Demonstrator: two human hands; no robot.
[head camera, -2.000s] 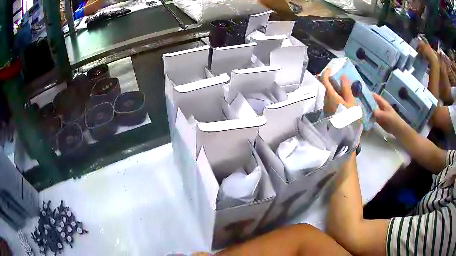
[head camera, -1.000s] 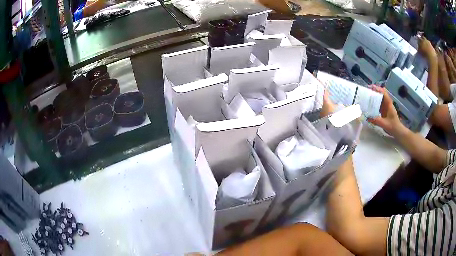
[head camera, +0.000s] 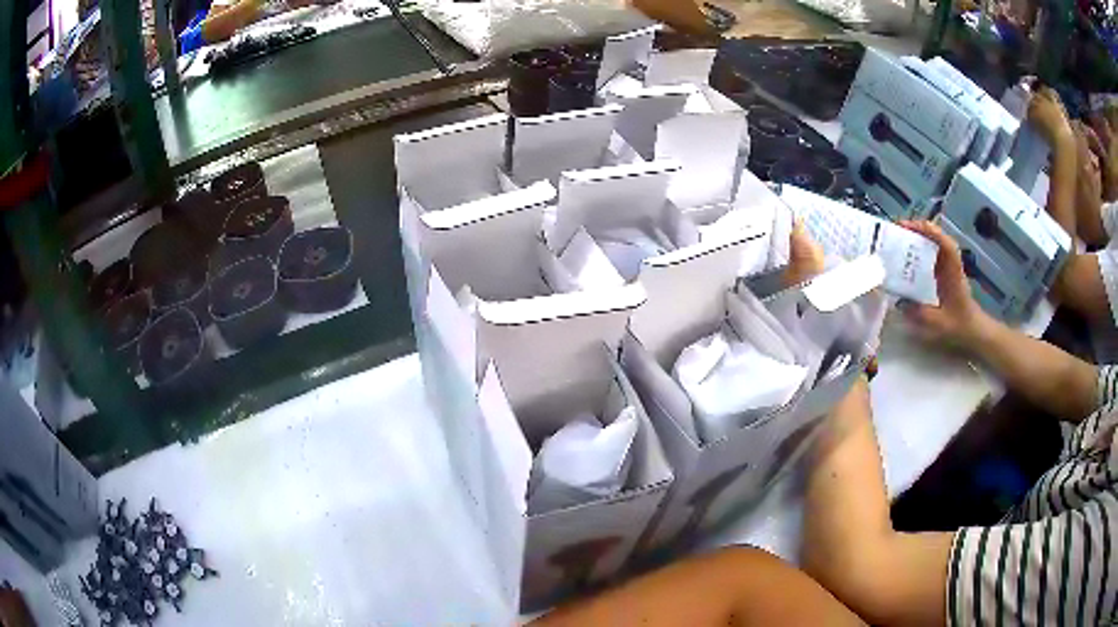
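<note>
Several open white cartons (head camera: 490, 429) stand grouped upright on the white bench, flaps up, dark pictures on their fronts. A white wrapped bundle (head camera: 589, 456) sits in the nearest carton, and another wrapped bundle (head camera: 738, 382) in the carton to its right. A bare forearm, seemingly mine, crosses the bottom edge in front of the cartons; its hand is cut off below the picture. My left hand is not in view. A small brownish patch in the bottom left corner is too cut off to identify.
Small dark parts (head camera: 141, 566) lie piled at lower left beside a pale carton (head camera: 43, 472). Black round parts (head camera: 245, 284) sit beyond the bench. At right, a striped-sleeved person holds a carton (head camera: 864, 239) near stacked closed cartons (head camera: 913, 116).
The neighbour's carton has turned from its blue pictured side to a white printed side. The fingertips at the bottom edge have gone out of view. The grouped cartons look the same.
</note>
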